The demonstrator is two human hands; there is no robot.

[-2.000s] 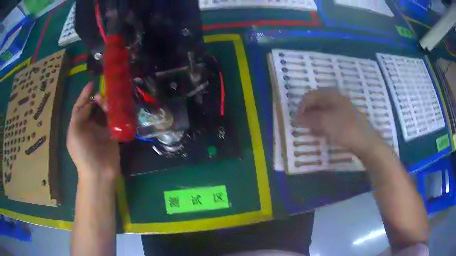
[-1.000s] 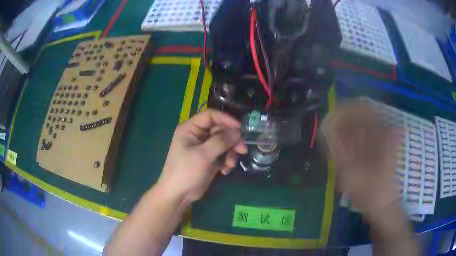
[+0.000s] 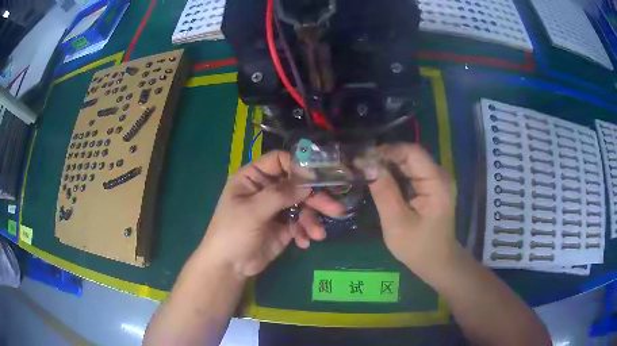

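The black test fixture (image 3: pixel 379 74) stands at the top centre. The clear test socket (image 3: pixel 319 154) with its small green-teal board shows under its front. My left hand (image 3: pixel 254 213) is at the socket's left side, thumb and index finger against its edge, other fingers spread below. My right hand (image 3: pixel 419 209) is at the socket's right side with thumb and index fingertips close together. The fingertips are blurred, so I cannot tell whether either hand holds a small module. The silvery round base (image 3: pixel 345 206) is partly hidden below the socket.
The brown parts board (image 3: pixel 101 203) lies at left. A stacked module tray (image 3: pixel 544 196) lies at right, with another beside it and more trays behind the fixture. The green test-area label (image 3: pixel 355 286) lies in front. A blue bin (image 3: pixel 91 30) sits at the rear left.
My right hand has moved left from the module tray to the socket. My left hand has moved right from beside the fixture to the socket. The red clamp lever grip has gone from view.
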